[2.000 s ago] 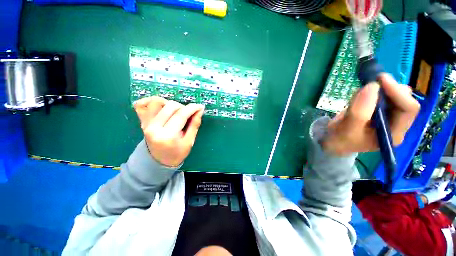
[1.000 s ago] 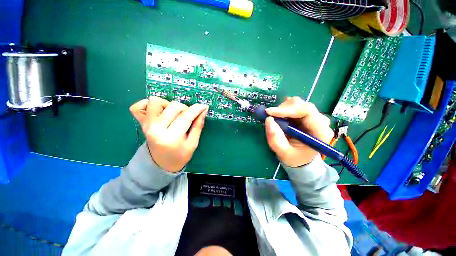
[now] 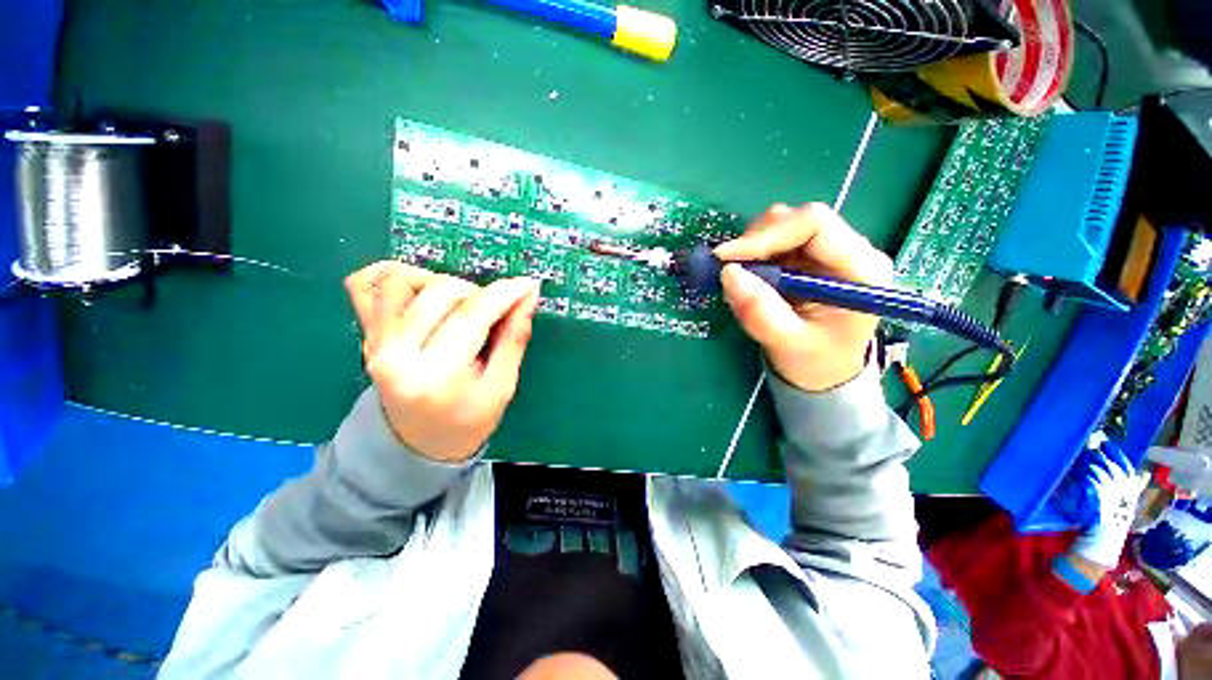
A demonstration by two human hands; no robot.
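Note:
The green PCB panel (image 3: 532,199) lies on the green bench mat in front of me. My left hand (image 3: 445,352) is over its lower left part, fingers curled and thumb pressed to the index finger; whether solder wire is pinched there cannot be made out. My right hand (image 3: 811,295) holds the dark blue soldering iron (image 3: 851,295) like a pen, at the panel's right side. The iron's metal tip points left over the middle of the panel; whether it touches cannot be told.
Solder reel (image 3: 80,206) at left. Blue tool with yellow end (image 3: 645,32), fume fan (image 3: 864,29) and tape roll (image 3: 1034,60) at the far side. Second panel (image 3: 977,199), blue station (image 3: 1063,199), side cutters (image 3: 917,399), tweezers (image 3: 984,385) and parts bin (image 3: 1077,399) at right. Person in red, gloved hand (image 3: 1111,505).
My right hand has brought the iron from the station side at right to the panel, then turned it flatter, tip slightly further right. My left hand has stayed almost still, its thumb edging over the panel.

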